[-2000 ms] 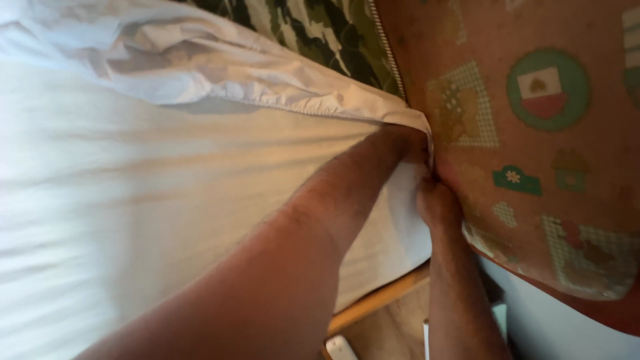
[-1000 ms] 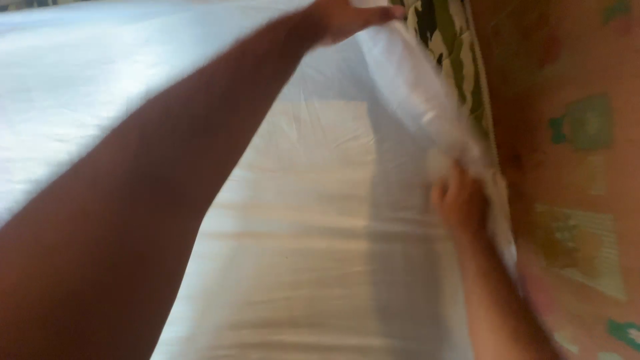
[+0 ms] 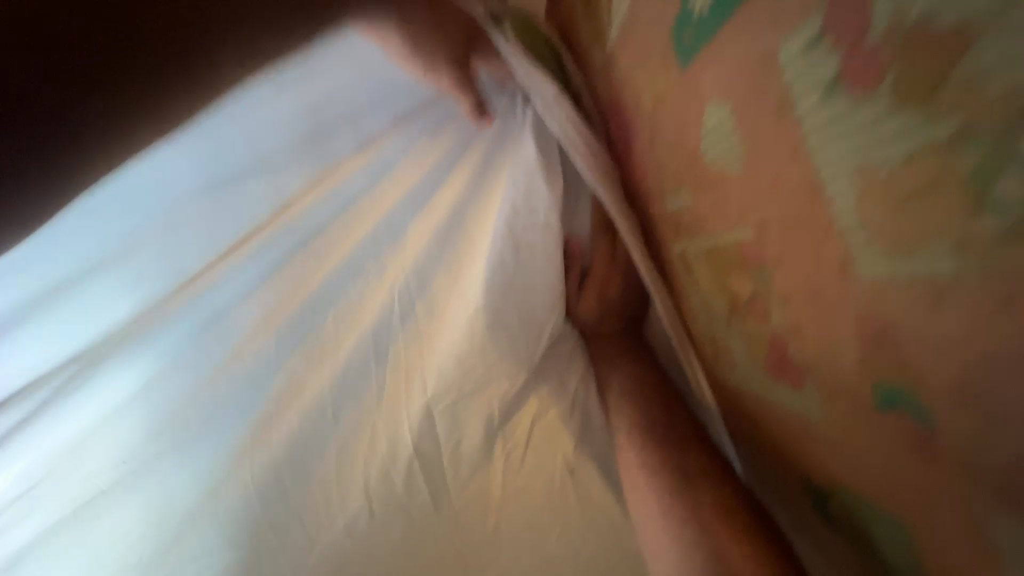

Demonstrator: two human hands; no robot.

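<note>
A white fitted sheet [image 3: 336, 320] covers the mattress, with folds fanning out from the upper middle. My left hand [image 3: 436, 60] is at the top, its fingers bent down onto the bunched sheet and holding it. Lower and to the right, my right hand [image 3: 608, 280] reaches between the sheet and its raised hem [image 3: 632, 232]. Cloth partly hides its fingers, and blur keeps me from telling whether they grip anything. A small patch of the camouflage-patterned cloth [image 3: 532, 40] shows beyond the hem at the top.
Along the right side, close beside the sheet's hem, stands an orange-brown surface [image 3: 800, 240] with green, pink and pale printed patches. My left forearm darkens the upper left corner.
The sheet that lay fairly smooth is now pulled into long folds toward my left hand. My right hand, which was on top of the sheet's edge, is now partly behind cloth. The view has moved closer.
</note>
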